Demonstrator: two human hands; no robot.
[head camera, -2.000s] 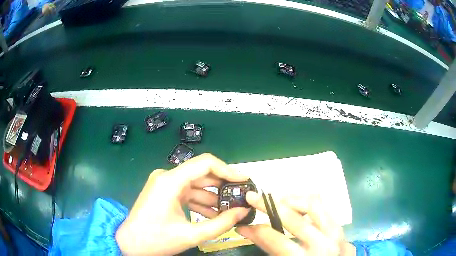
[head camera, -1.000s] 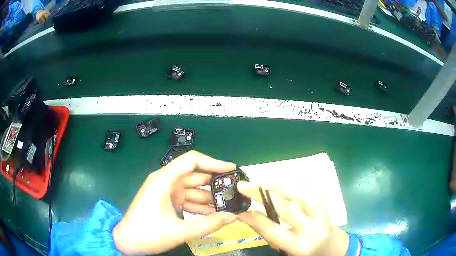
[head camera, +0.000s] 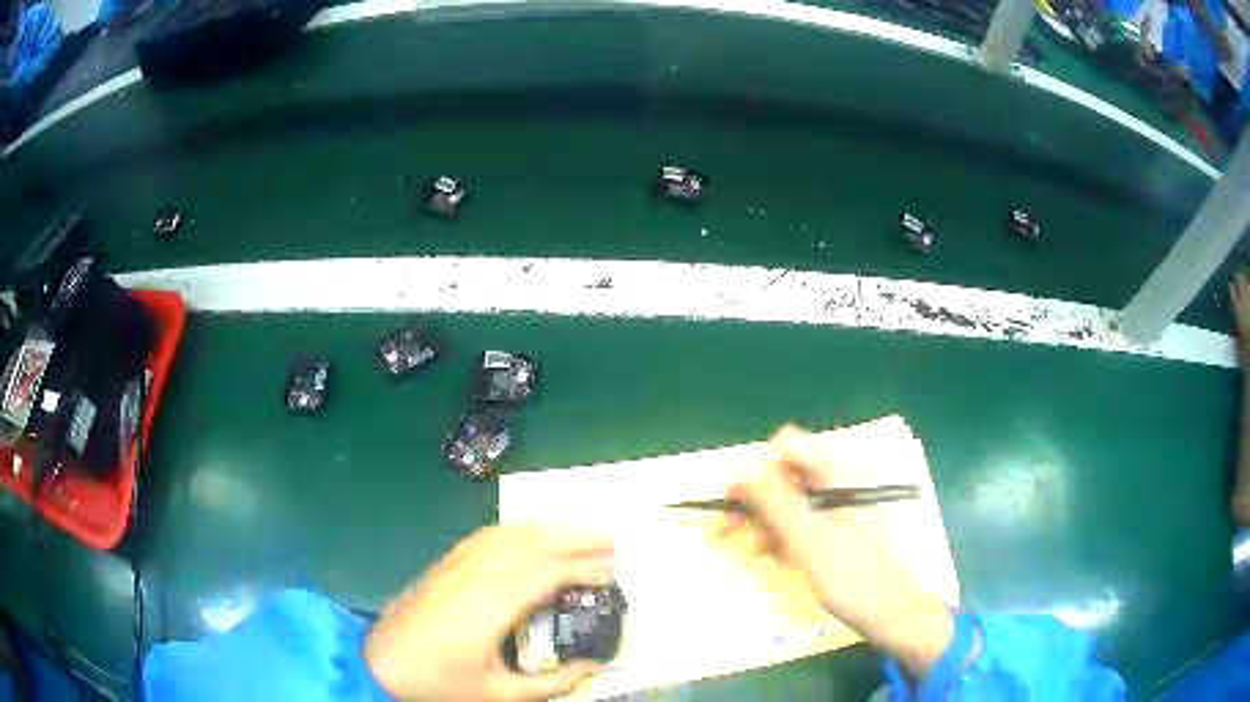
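Note:
My left hand (head camera: 473, 617) holds a black watch housing (head camera: 587, 624) low in front of me, its open side with silvery parts facing up. It is over the lower left edge of the white sheets (head camera: 658, 480). My right hand (head camera: 823, 542) is above the sheets, slightly blurred, and holds dark tweezers (head camera: 864, 497) almost level, tips pointing left. I cannot tell whether anything is on the tips. Several waiting housings (head camera: 479, 440) lie left of the sheets; two of them are close together.
A red tray (head camera: 158, 398) at the far left holds a black boxy device (head camera: 103, 364) with a cable. Beyond the white strip (head camera: 521, 285) several housings (head camera: 681, 184) lie spaced out. A grey post (head camera: 1193, 261) stands at the right. Part of another person's arm (head camera: 1242, 412) shows at the right edge.
My left hand has moved down with the housing. My right hand has left the housing and moved up over the sheets, the tweezers turned almost level. The housings beyond the strip have shifted left.

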